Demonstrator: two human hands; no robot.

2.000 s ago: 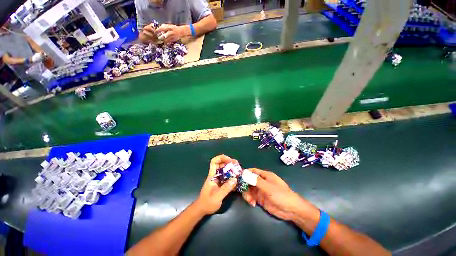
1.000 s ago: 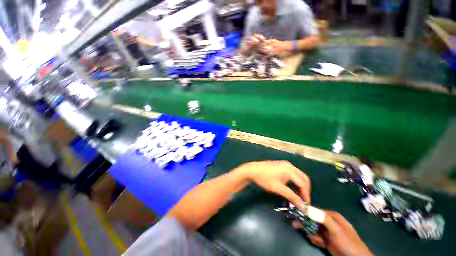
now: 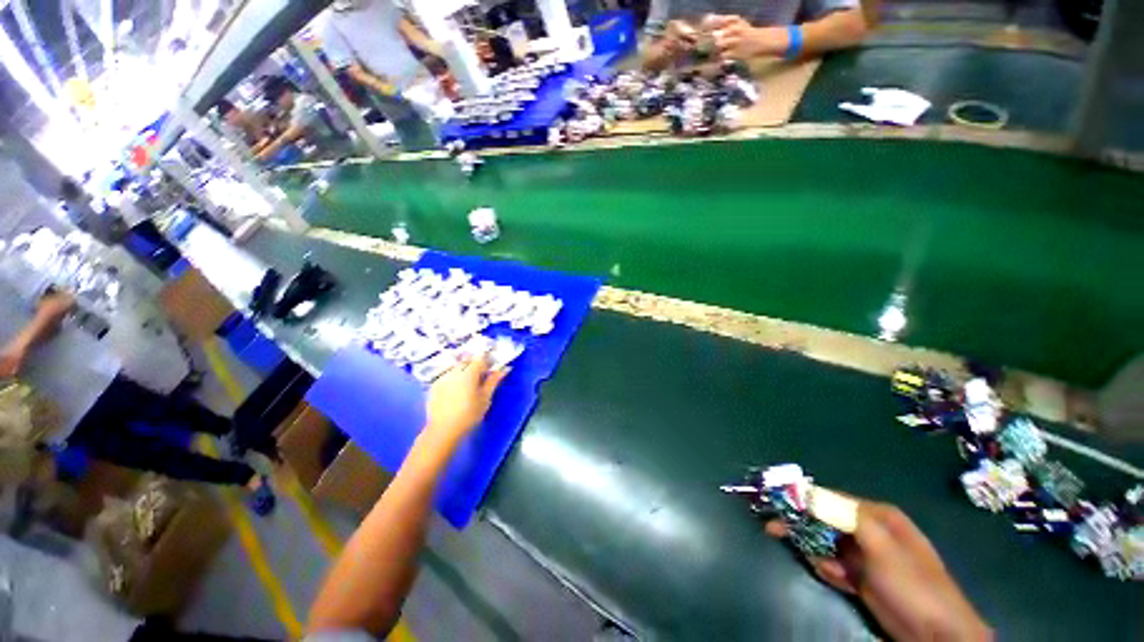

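Observation:
My left hand (image 3: 462, 399) is at the near edge of the rows of whitish plastic housings (image 3: 427, 314) on the blue plastic sheet (image 3: 483, 462). Its fingertips are at a housing, but whether they grip it cannot be told. My right hand (image 3: 893, 564) holds a wired board assembly (image 3: 788, 495) above the dark green bench, with thin wires pointing left. A white wrap (image 3: 833, 509) covers a right fingertip.
More wired assemblies (image 3: 995, 482) lie at the right, by a thin white stick (image 3: 1094, 449). The green conveyor belt (image 3: 728, 226) carries a white unit (image 3: 483, 225). A person opposite (image 3: 740, 38) works behind another pile. Another person (image 3: 75, 364) stands at the left.
My left hand has left the assembly and moved left to the housings. My right hand still holds the assembly. The view has swung left.

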